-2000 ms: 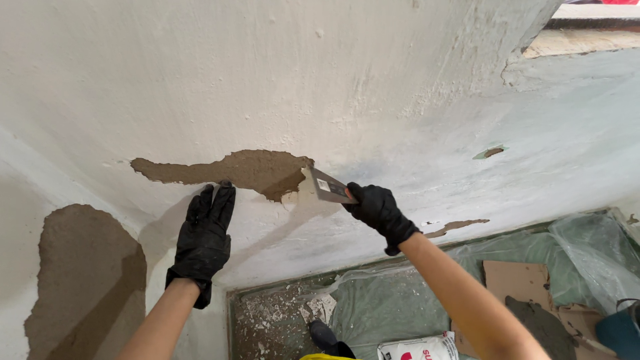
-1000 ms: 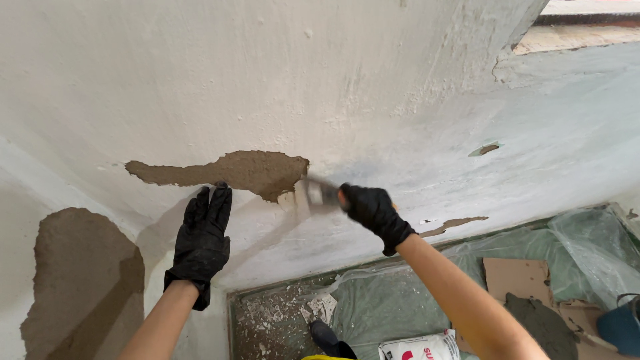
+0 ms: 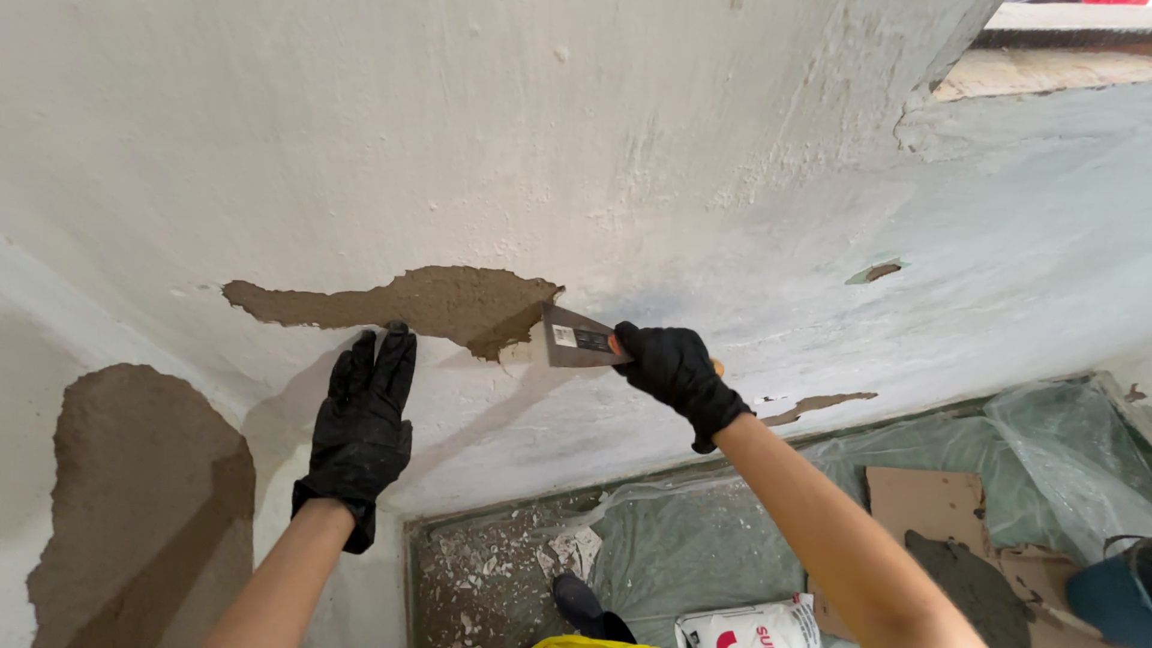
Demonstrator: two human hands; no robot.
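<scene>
My right hand (image 3: 675, 373), in a black glove, grips a putty knife (image 3: 583, 338) with a wide metal blade. The blade lies at the wall just right of an irregular brown patch of exposed render (image 3: 450, 304), by its lower right edge. My left hand (image 3: 363, 418), also black-gloved, rests with its fingertips at the patch's lower edge and holds nothing. White paint or plaster (image 3: 504, 171) surrounds the patch. A larger bare brown area (image 3: 148, 504) shows on the adjoining wall at the left.
Plastic sheeting (image 3: 693, 531) covers floor below, with plaster flakes (image 3: 472, 567) beside it. A white printed bag (image 3: 751, 625), cardboard (image 3: 927, 508) bearing grey mortar (image 3: 967, 585) and a blue bucket (image 3: 1116, 589) stand or lie at lower right. A window ledge (image 3: 1044, 72) juts in at upper right.
The putty knife, blurred by motion one second ago, now shows sharply beside the patch's right end. My left hand has stayed at the patch's lower edge.
</scene>
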